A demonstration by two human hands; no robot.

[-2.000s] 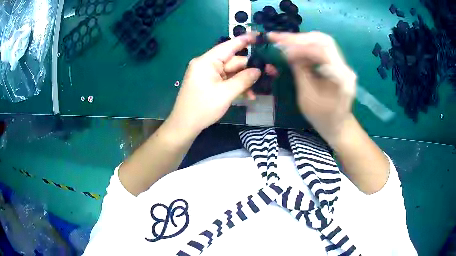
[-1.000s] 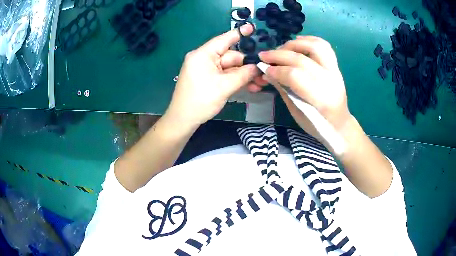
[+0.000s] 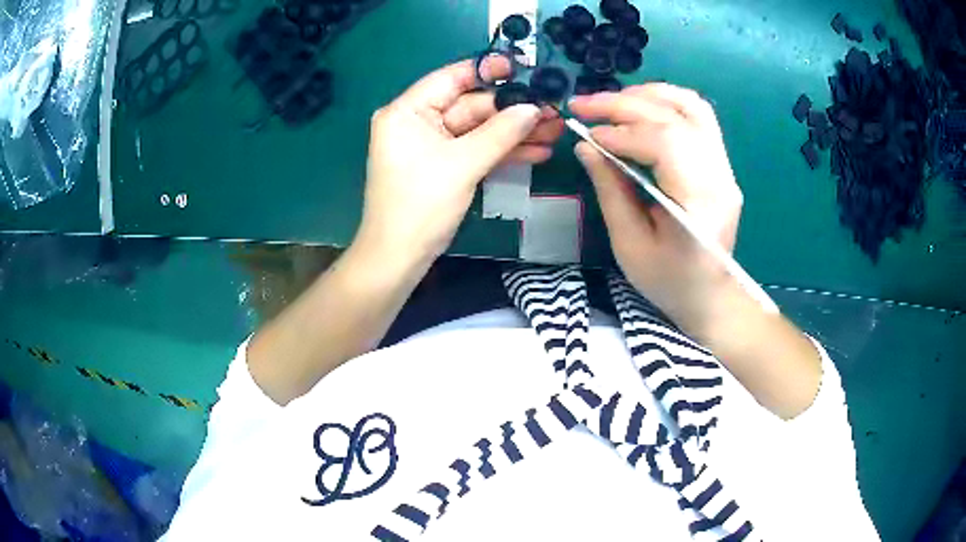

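My left hand (image 3: 440, 159) holds a small piece of black moulded rubber sheet (image 3: 516, 97) between thumb and fingers. An empty black ring of the piece loops at my index fingertip, and round black parts show beside it. My right hand (image 3: 667, 169) holds a long, thin, pale trimming tool (image 3: 678, 212). The tool's tip is close to the rubber piece, and its other end extends over my wrist. Whether the tip touches the rubber is hard to tell. Loose round black caps (image 3: 602, 37) are piled just beyond my hands.
A white strip (image 3: 506, 193) lies under the work, near a small pale square (image 3: 552, 229) at the bench edge. Black scrap pieces (image 3: 879, 148) are heaped right. Black sheets (image 3: 281, 64), waste web (image 3: 164, 66) and a clear plastic bag (image 3: 42, 106) lie left. Tiny pale rings (image 3: 175, 199) lie nearer.
Both hands were higher and blurred at the right two seconds ago. Since one second ago, my left hand has shifted slightly left, and the tool has swung to a flatter angle, its tip clear of my left thumb.
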